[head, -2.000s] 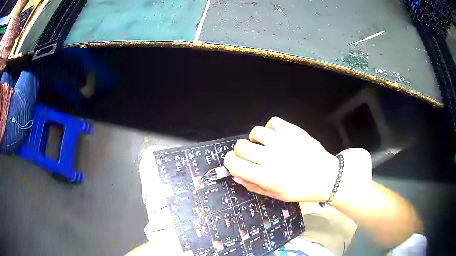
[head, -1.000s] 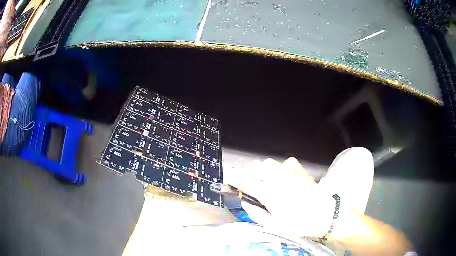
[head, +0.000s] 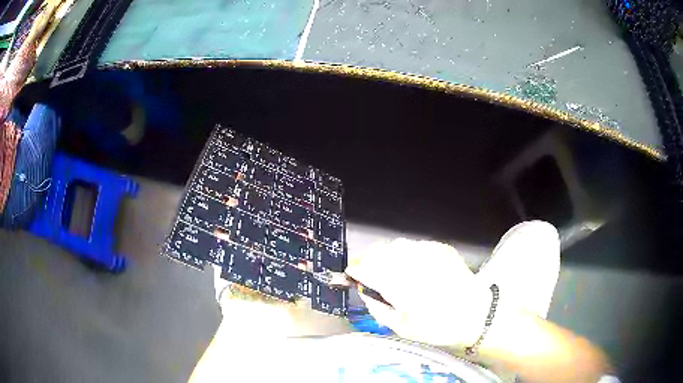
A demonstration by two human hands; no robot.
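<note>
A black circuit board panel (head: 262,217) with white print and small orange spots is tilted above my lap. My left hand is hidden behind its lower edge; the overexposed left forearm (head: 225,344) runs up to it, and the panel rests held there. My right hand (head: 419,288) is closed around side cutters (head: 373,294), mostly hidden in the fist. Their metal jaws are at the panel's lower right edge; whether they touch a lead cannot be told.
The bench mat (head: 449,45) has scattered pale clippings. Black ridged rack rails stand left (head: 90,37) and right (head: 653,67), with dark racked boards (head: 663,22) at the top right. A blue plastic stool (head: 108,217) and another person's blue-clothed leg (head: 34,161) are at the left.
The panel has swung left and tilted since the first frame. My right hand has moved from over the panel to its lower right edge. Since the second frame, the panel has shifted slightly right.
</note>
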